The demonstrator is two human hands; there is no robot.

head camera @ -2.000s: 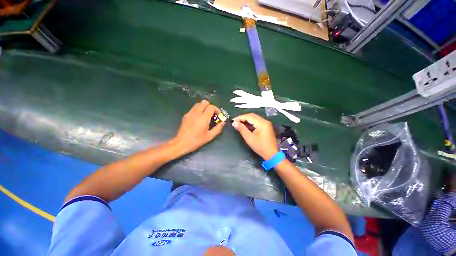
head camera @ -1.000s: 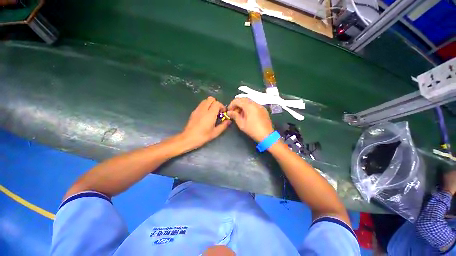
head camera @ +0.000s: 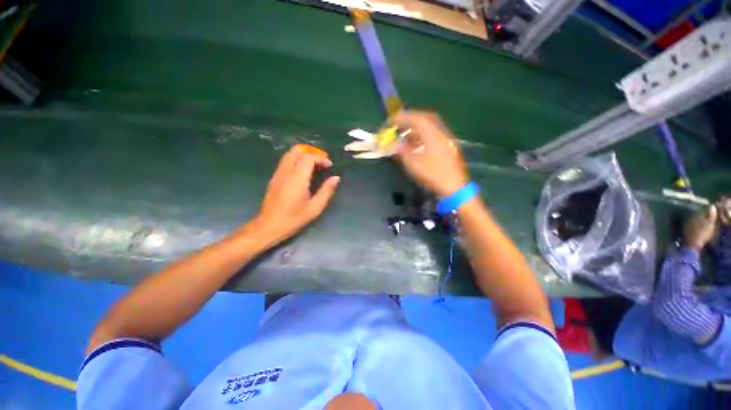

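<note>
My left hand point(head camera: 298, 190) is over the belt, with an orange cover on a fingertip and thumb and fingers apart, holding nothing. My right hand point(head camera: 431, 154), blurred, is over the white strips, its fingertips on a small yellow part point(head camera: 388, 135) that looks like the circuit board; its details are too blurred to tell. The white strips point(head camera: 362, 146) fan out at the near end of the blue-purple strip point(head camera: 374, 60) and are partly hidden by my right hand. Small black pads point(head camera: 415, 222) lie in a loose pile below my right hand, some with white faces.
A clear plastic bag point(head camera: 597, 232) with dark contents lies at right. A metal post point(head camera: 585, 134) with a white socket bar point(head camera: 681, 68) stands behind it. Another person's checked sleeve point(head camera: 681, 296) and hands show at the right edge. The green belt point(head camera: 160, 176) spans the view.
My hands have parted. My right hand has moved away to the right, over the white strips, with the yellow part. My left hand has let go of it and opened. The view has shifted.
</note>
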